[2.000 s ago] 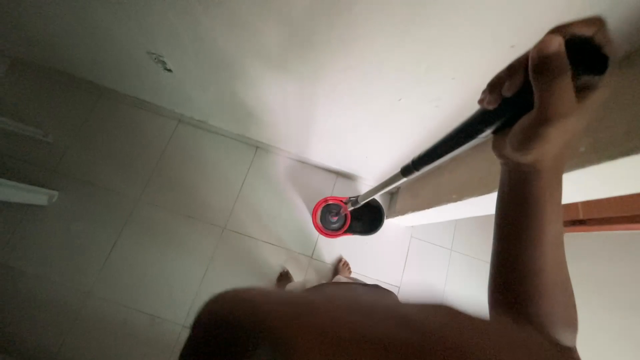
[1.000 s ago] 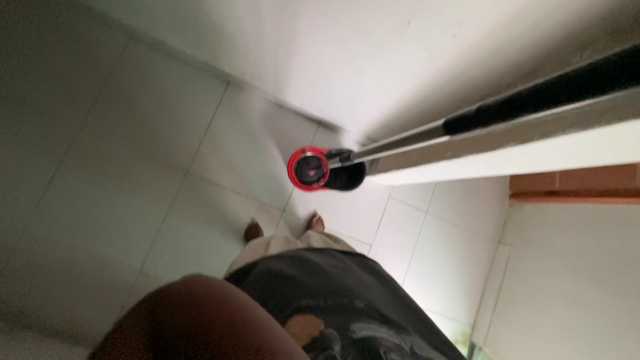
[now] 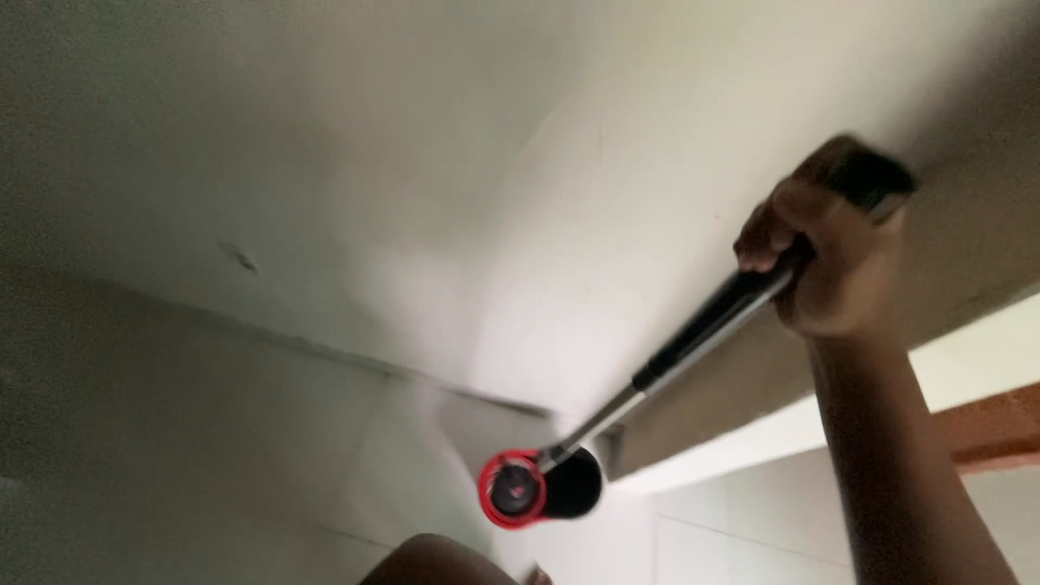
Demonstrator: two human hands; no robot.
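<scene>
My right hand (image 3: 841,236) is closed around the black grip near the top of a mop handle (image 3: 699,333), at the right of the view. From there the metal pole slants down and left to a black spin-mop bucket (image 3: 575,485) on the floor. A round red-rimmed wringer basket (image 3: 513,490) fills the left side of the bucket, with the pole's lower end at it. The mop head is too blurred to make out. At the bottom edge shows a blurred part of my other arm or shoulder; my left hand is out of view.
A pale wall (image 3: 455,162) with a small dark mark rises beyond the bucket. Large tiles cover the floor (image 3: 244,439). A wall edge (image 3: 731,406) runs beside the pole on the right, with a reddish-brown strip (image 3: 991,422) farther right.
My right hand, out of view one second ago, shows again on the mop's grip. The view has shifted, and the bucket now appears lower in it.
</scene>
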